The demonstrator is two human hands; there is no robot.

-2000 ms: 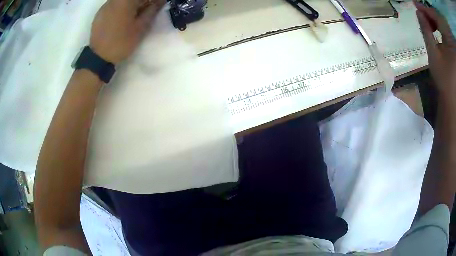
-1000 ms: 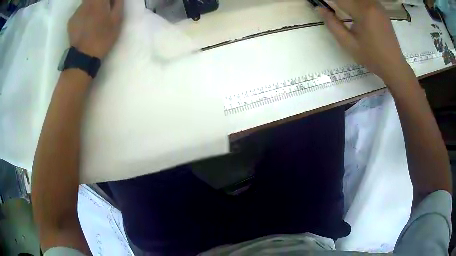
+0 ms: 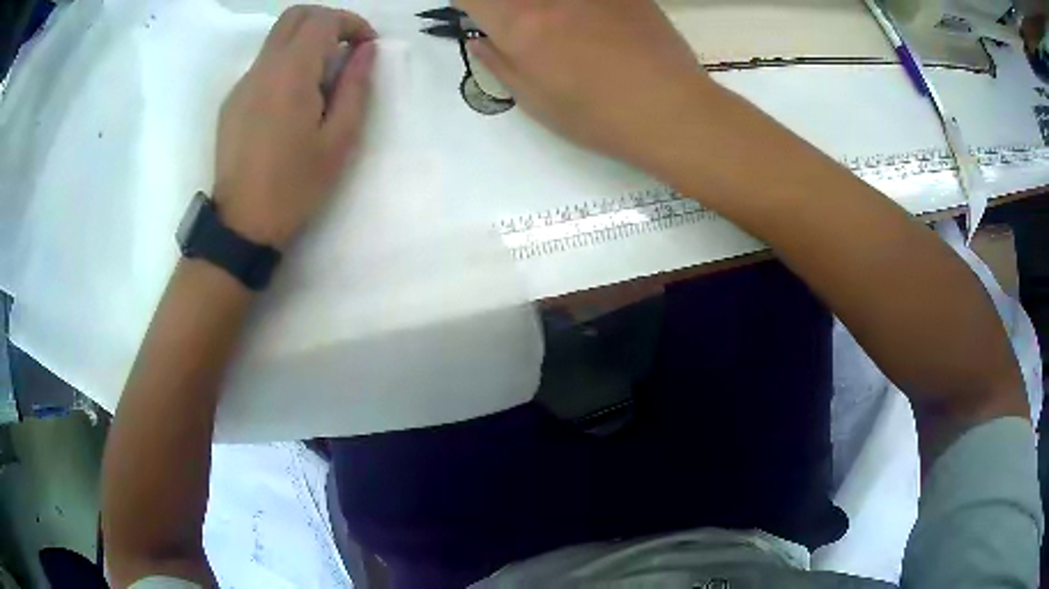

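A white fabric panel [image 3: 380, 311] lies over the left part of the table, and its curved lower edge hangs over my lap. My left hand [image 3: 301, 109] is on the panel and pinches its edge between thumb and fingers near the top. My right hand [image 3: 575, 63] is at the top centre, cut off by the picture's edge, and holds black thread snips [image 3: 442, 21]. The snips' blades point left towards my left hand, a short gap away from it.
A white table [image 3: 598, 173] carries a printed ruler scale [image 3: 598, 222] along its front edge. A white and purple pen [image 3: 904, 52] lies at the upper right, beside a narrow white strip [image 3: 962, 167] over the edge. White pieces [image 3: 880, 437] hang at both sides of my dark-covered lap.
My right hand has picked up the snips and moved left with them to near my left hand. My left hand has shifted right and now pinches the panel's edge. The view has moved slightly.
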